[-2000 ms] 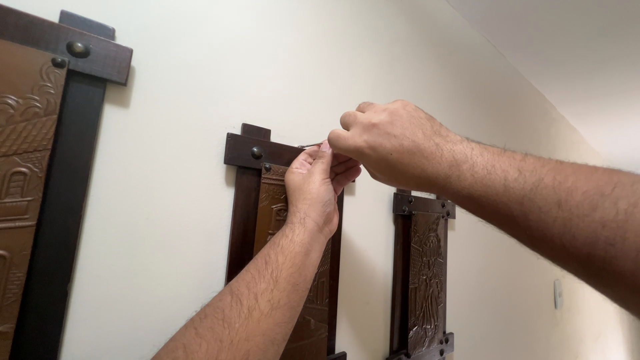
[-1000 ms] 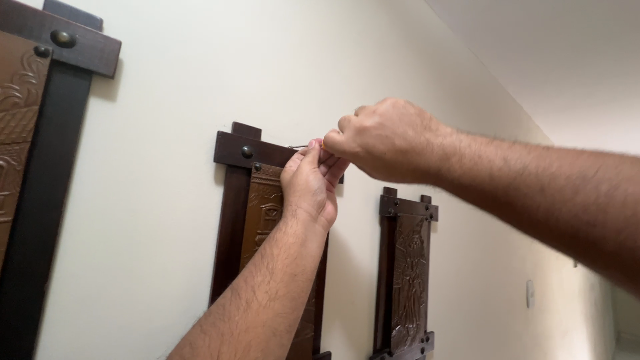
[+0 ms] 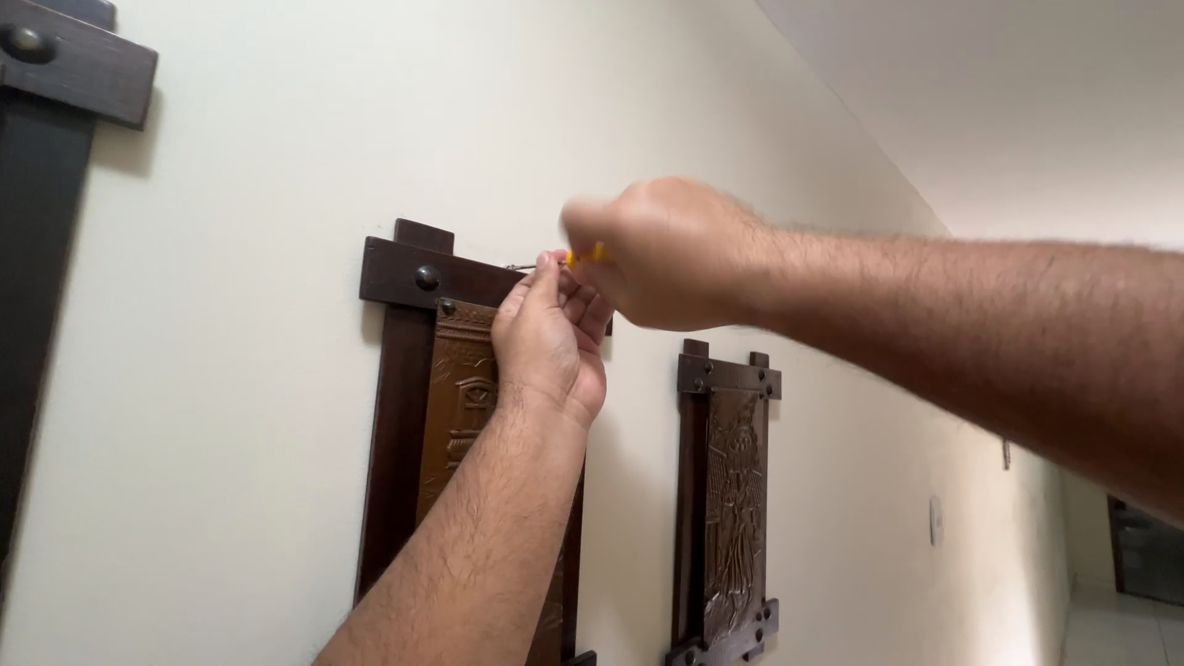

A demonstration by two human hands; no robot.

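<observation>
A dark wooden frame with an embossed copper-coloured panel (image 3: 458, 370) hangs on the wall at the middle. At its top rail, my left hand (image 3: 552, 342) pinches a thin metal shaft (image 3: 525, 267) between thumb and fingers. My right hand (image 3: 680, 254), blurred, is closed around a tool with a yellow handle (image 3: 586, 254), probably a screwdriver, just right of my left fingertips. The shaft's tip lies near the frame's top edge; what it touches is too small to tell.
Another framed embossed panel (image 3: 736, 509) hangs further right along the pale wall. Part of a larger dark wooden frame (image 3: 83, 65) is at the far left. A wall plate (image 3: 936, 521) sits at the right, with a doorway (image 3: 1147, 546) beyond it.
My right hand has turned at the wrist and moved slightly away from my left fingers, so the yellow handle now shows. My left hand stays at the frame's top.
</observation>
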